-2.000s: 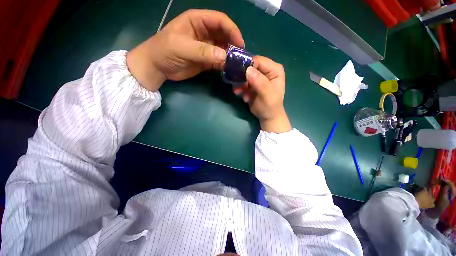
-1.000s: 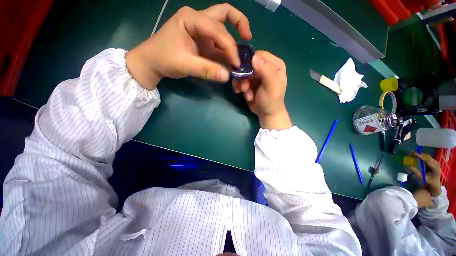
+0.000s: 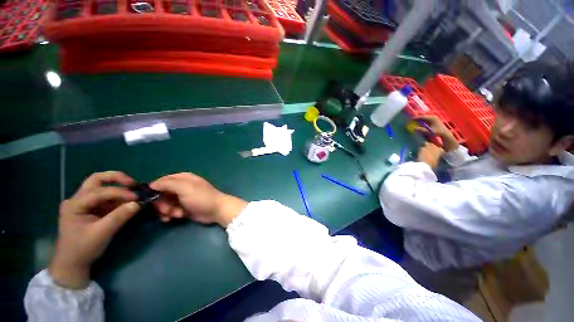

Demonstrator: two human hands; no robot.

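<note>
A small black unit point(image 3: 146, 194) is held in the fingertips of both my hands, low over the green bench at the left. My left hand point(image 3: 94, 217) grips its left side with thumb and fingers. My right hand point(image 3: 189, 198) pinches its right side. The fingers cover much of the unit, and its face cannot be made out.
Stacked red trays point(image 3: 170, 47) stand behind the grey divider strip point(image 3: 208, 117). A white block point(image 3: 146, 133), white wipe point(image 3: 277, 138), small blade point(image 3: 259, 151), labelled clear bottle point(image 3: 318, 149) and blue sticks point(image 3: 303, 193) lie beyond my hands. A person point(image 3: 478, 182) sits at the right.
The view has swung up and to the right, bringing in the trays and the neighbour's upper body. Both hands now appear lower left, still holding the black unit.
</note>
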